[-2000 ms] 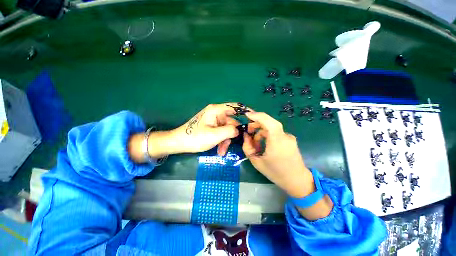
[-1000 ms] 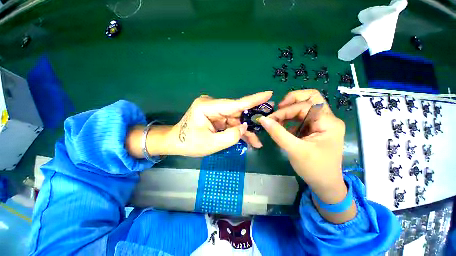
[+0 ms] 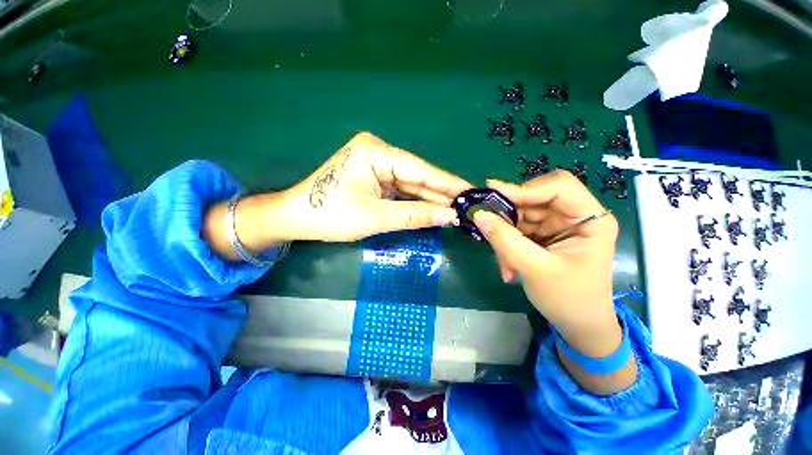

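A glossy black housing [image 3: 487, 203] is held between both hands above the green surface. My left hand [image 3: 378, 191] grips its left edge between thumb and fingers. My right hand [image 3: 556, 227] holds its right side, with the thumb on its lower face. Slim tweezers [image 3: 577, 228] lie across my right palm, their tip end pointing out to the right; the rest is hidden by the fingers. A blue perforated strip [image 3: 396, 311] lies below the hands, over the pale edge rail. Whether a small part sits inside the housing cannot be told.
Black spidery parts [image 3: 537, 129] lie in rows on the green surface. More lie on a white sheet [image 3: 659, 329] at the right, with white sticks [image 3: 703, 167], a dark blue pad [image 3: 712, 129] and a limp white piece [image 3: 675, 53] behind. A white-grey box [image 3: 36, 222] stands left.
The black housing has moved slightly right and turned in the fingers. My left hand has straightened and reached right. The tweezers in my right hand now point out to the right.
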